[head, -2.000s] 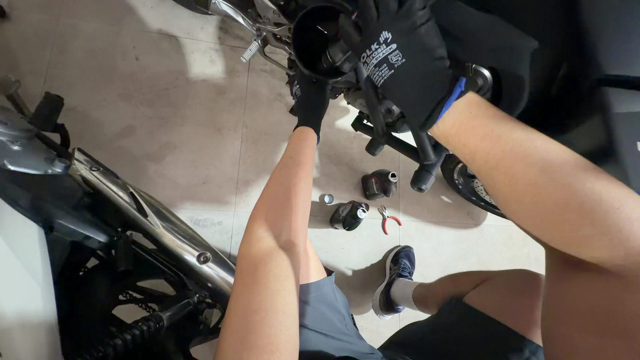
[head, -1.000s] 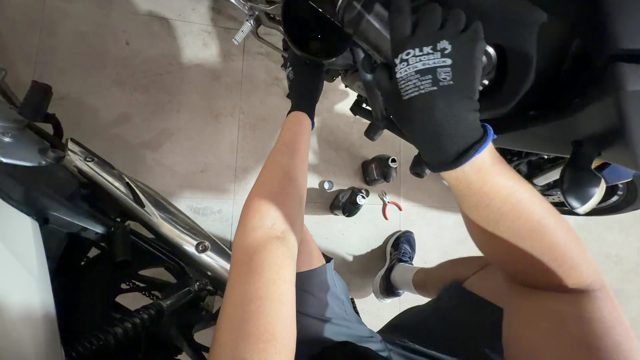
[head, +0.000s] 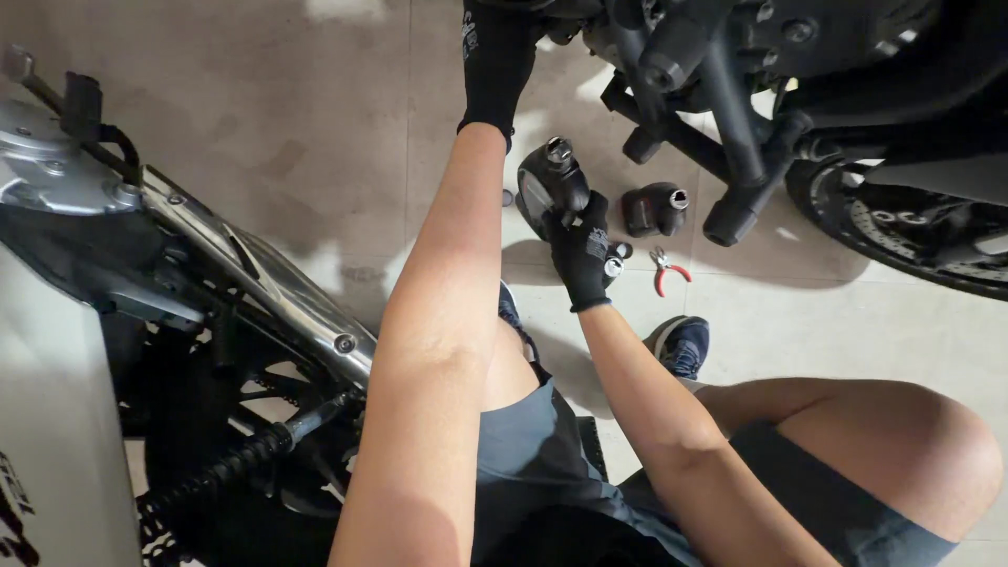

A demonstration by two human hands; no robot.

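My left hand [head: 500,67], in a black glove, reaches to the top edge beside the motorcycle's underside; its fingers are hidden, so its hold cannot be told. Lower and to the right, my right hand [head: 581,244], also gloved in black, grips a black plastic bottle [head: 551,185] with an open silver-rimmed mouth. A second black bottle [head: 654,209] stands on the floor to the right, its mouth uncovered. Partly behind my right hand is another open bottle mouth [head: 613,266], with a small round cap [head: 624,250] near it. Red-handled pliers [head: 668,272] lie close by on the tiles.
Black tubular crash bars [head: 732,150] and a motorcycle wheel with brake disc [head: 906,228] are at upper right. Another motorcycle's silver exhaust pipe [head: 260,268] and coil-spring shock absorber [head: 228,468] fill the left. A small cap [head: 507,197] lies beside my left forearm.
My right hand has come down from the dark round container at the top and now holds a bottle low over the floor. The view has shifted, leaving that container mostly out of frame.
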